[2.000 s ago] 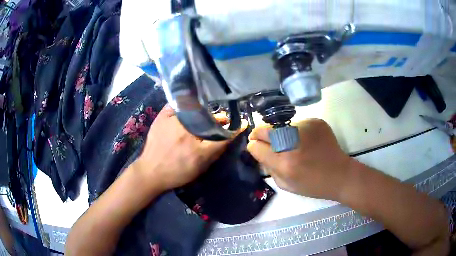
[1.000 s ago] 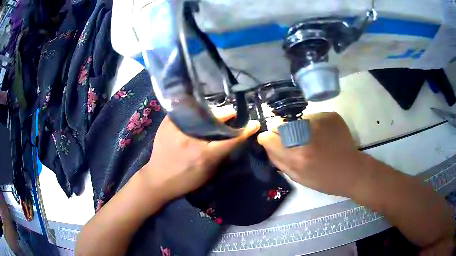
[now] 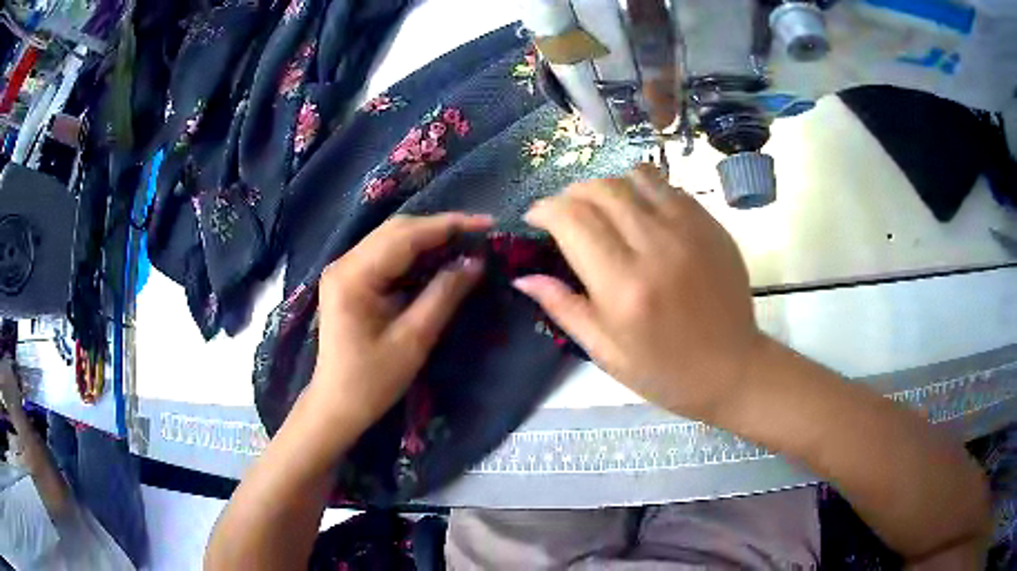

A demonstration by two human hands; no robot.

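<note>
A dark floral garment piece (image 3: 491,379) lies in front of the sewing machine (image 3: 714,45), with pink-red flowers. My left hand (image 3: 390,301) pinches its folded edge between thumb and fingers, left of the needle area. My right hand (image 3: 647,279) is close beside it, thumb and fingers around the same edge, just below and in front of the presser foot area (image 3: 658,151). The cloth continues up and left toward the machine. The fingertips are slightly blurred, and the needle is hard to make out.
A floral garment bundle (image 3: 245,123) heaps at upper left. A black cut piece (image 3: 926,145) lies right of the machine. A measuring tape (image 3: 602,448) runs along the table's front edge. A grey box with a round grille (image 3: 34,245) and another person's arm (image 3: 39,457) show far left.
Both hands have moved from under the machine head toward me, with the cloth edge. The garment piece is turned and spread more broadly. The view has shifted, showing the lap and another person.
</note>
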